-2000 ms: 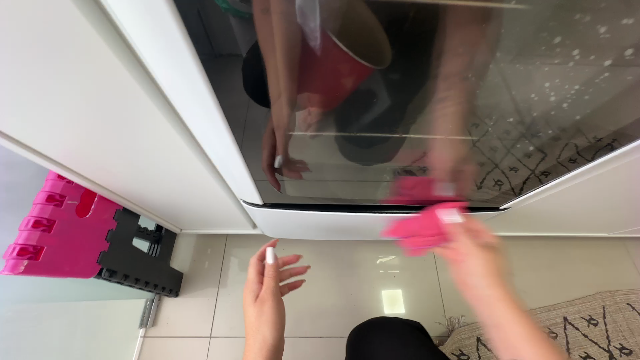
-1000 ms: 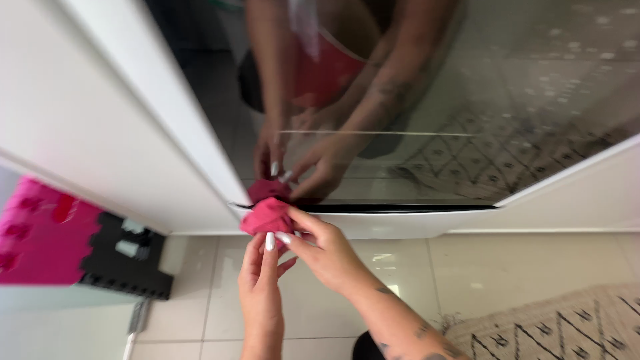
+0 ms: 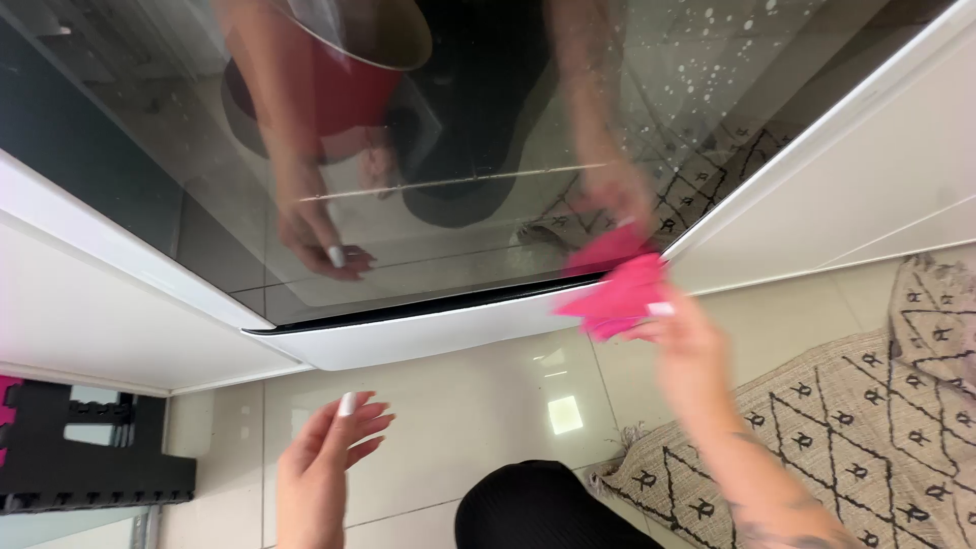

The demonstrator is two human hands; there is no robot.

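My right hand (image 3: 682, 343) holds a bunched pink cloth (image 3: 621, 297) against the lower right end of the oven's white bottom strip (image 3: 435, 332), just below the dark glass door (image 3: 473, 152). Both hand and cloth are blurred. My left hand (image 3: 332, 442) hovers over the tiled floor below the strip, fingers apart and curled a little, holding nothing. The glass reflects both arms, the cloth and a red container. Pale droplets or spots dot the upper right of the glass.
A black and pink folding step stool (image 3: 91, 457) stands at the left. White cabinet panels (image 3: 114, 305) flank the oven. At the lower right a beige rug (image 3: 801, 427) with black line patterns lies on the floor tiles. My black-clad knee (image 3: 541, 503) shows at the bottom centre.
One second ago both hands were together at the strip's left corner with the cloth. My right hand has carried the cloth to the right end; my left hand has let go and drawn back.
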